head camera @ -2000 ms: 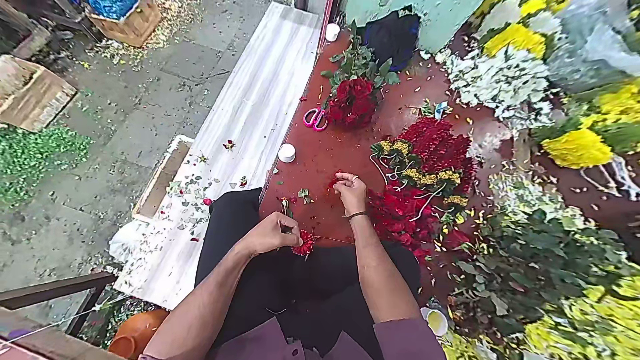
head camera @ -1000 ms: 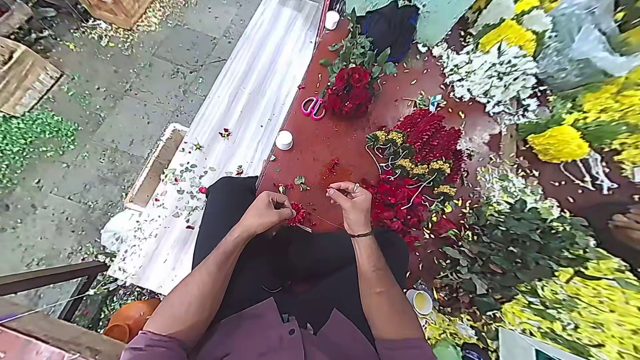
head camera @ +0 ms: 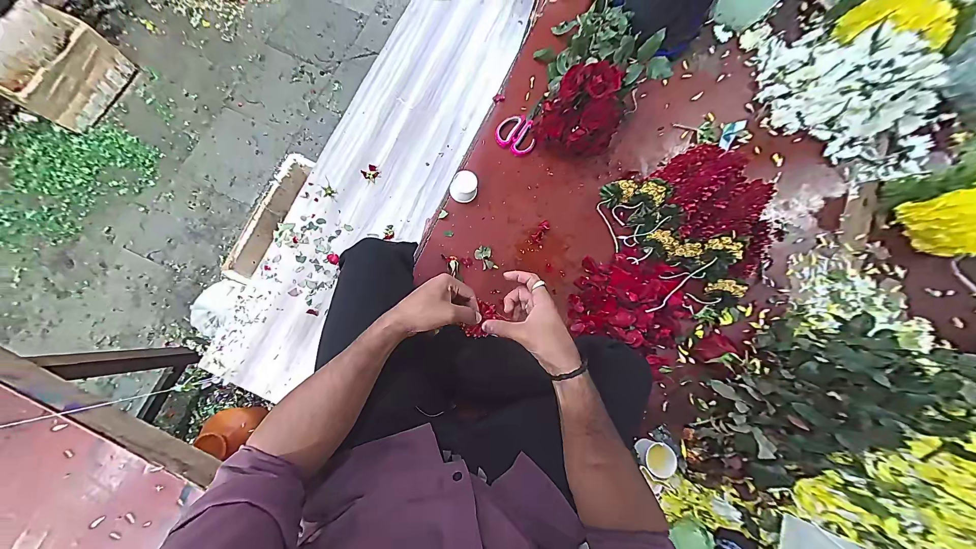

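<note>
My left hand (head camera: pixel 438 305) pinches a small cluster of red petals (head camera: pixel 479 324) above my lap, fingers closed. My right hand (head camera: pixel 531 316), with a ring and a dark wristband, is just right of the cluster; its thumb is beside the petals and its fingers are raised and apart. To its right lies a pile of loose red petals (head camera: pixel 625 305), below a bundle of dark red strung flowers (head camera: pixel 713 191) edged with yellow flower bands and white strings. Pink-handled scissors (head camera: pixel 516 136) lie by a bunch of red roses (head camera: pixel 583 107). A white spool (head camera: pixel 463 186) stands nearer.
A white cloth strip (head camera: pixel 419 99) runs along the left edge of the red surface (head camera: pixel 503 183). White flowers (head camera: pixel 854 91), yellow flowers (head camera: pixel 945 221) and leafy stems (head camera: pixel 823 389) crowd the right. A cup (head camera: pixel 657 459) stands by my right knee. An orange pot (head camera: pixel 229 431) is lower left.
My right hand has moved from over the red surface to beside my left hand, its fingers now spread. The left hand still holds red petals near my lap.
</note>
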